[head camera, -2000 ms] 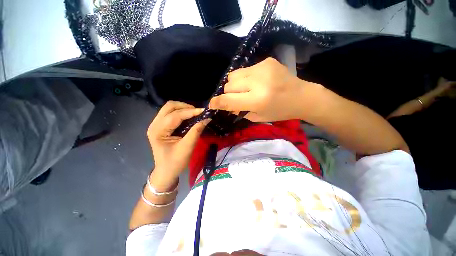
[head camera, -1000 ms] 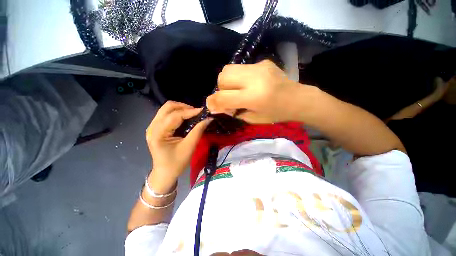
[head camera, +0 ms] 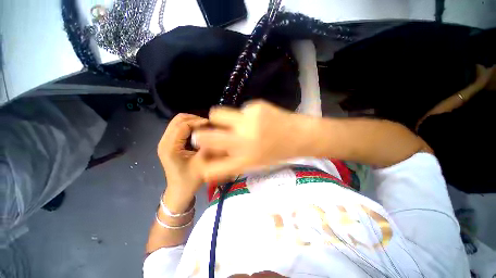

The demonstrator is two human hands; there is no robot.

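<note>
The black braided trim [head camera: 241,69] with white glints runs from the table edge down behind my hands. My left hand [head camera: 180,146], with two bracelets on the wrist, is curled at its lower end; the gripped part is mostly hidden. My right hand [head camera: 245,138] is motion-blurred and lies across the front of my left fingers. Whether it pinches anything cannot be told, and no needle or thread can be made out in it. A large black bag piece [head camera: 179,70] hangs over the table edge behind the trim.
On the white table [head camera: 32,49] lie a tangled silver chain [head camera: 124,30], a black phone [head camera: 223,11] and a fuzzy black strip [head camera: 79,40]. A dark cord [head camera: 216,233] hangs down my shirt. Another person's forearm [head camera: 457,100] is at the right, and grey fabric [head camera: 43,146] at the left.
My right hand has moved down and left, from the trim to over my left fingers, uncovering more trim above. My left hand stays nearly in place. The view has shifted slightly.
</note>
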